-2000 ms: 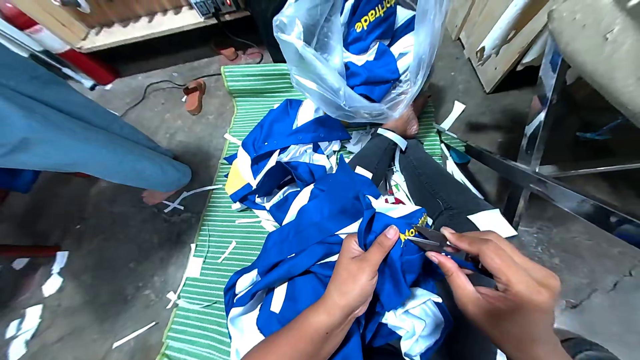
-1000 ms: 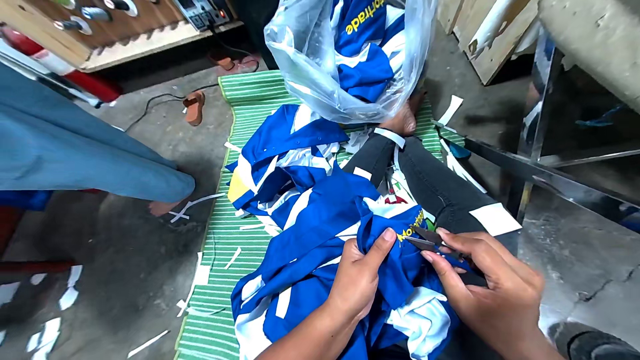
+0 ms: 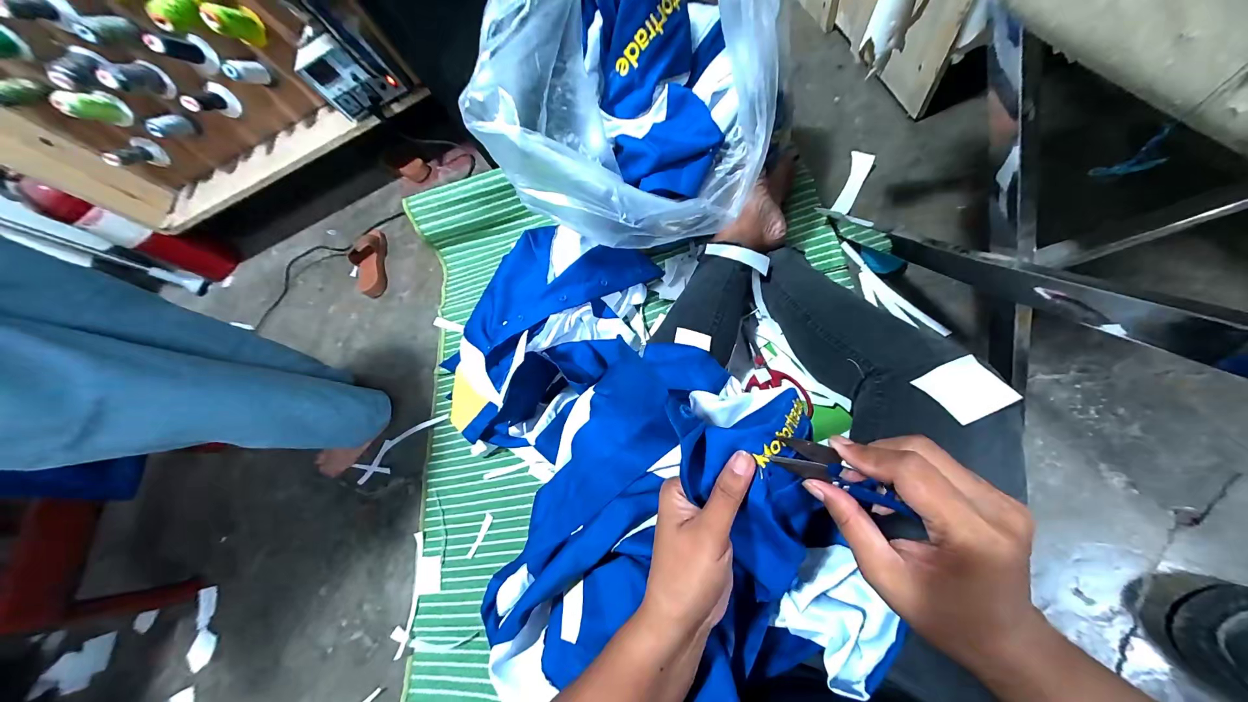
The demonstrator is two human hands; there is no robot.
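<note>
My left hand (image 3: 697, 546) pinches the blue cloth of a blue and white garment (image 3: 614, 439) beside its yellow embroidered lettering. My right hand (image 3: 946, 536) holds small thread snips (image 3: 809, 466) between thumb and fingers, with the parted blades at the lettering. The garment lies bunched over my lap and the striped mat. More blue and white cloth (image 3: 526, 292) with a yellow patch is heaped beyond it. A clear plastic bag (image 3: 585, 185) at the top holds similar garments. Red-handled scissors (image 3: 780, 380) lie partly hidden between my legs.
Under the garments is a green striped mat (image 3: 458, 526) with white scraps. At left are a person's leg in blue trousers (image 3: 175, 370), an orange sandal (image 3: 370, 263) and a rack of thread spools (image 3: 136, 78). A metal frame (image 3: 1072, 283) stands at right, with a white patch (image 3: 965, 389) on my leg.
My left hand still grips the cloth and my right hand still holds the snips at the lettering. The other person's trouser leg has shifted slightly in view. The view has moved a little.
</note>
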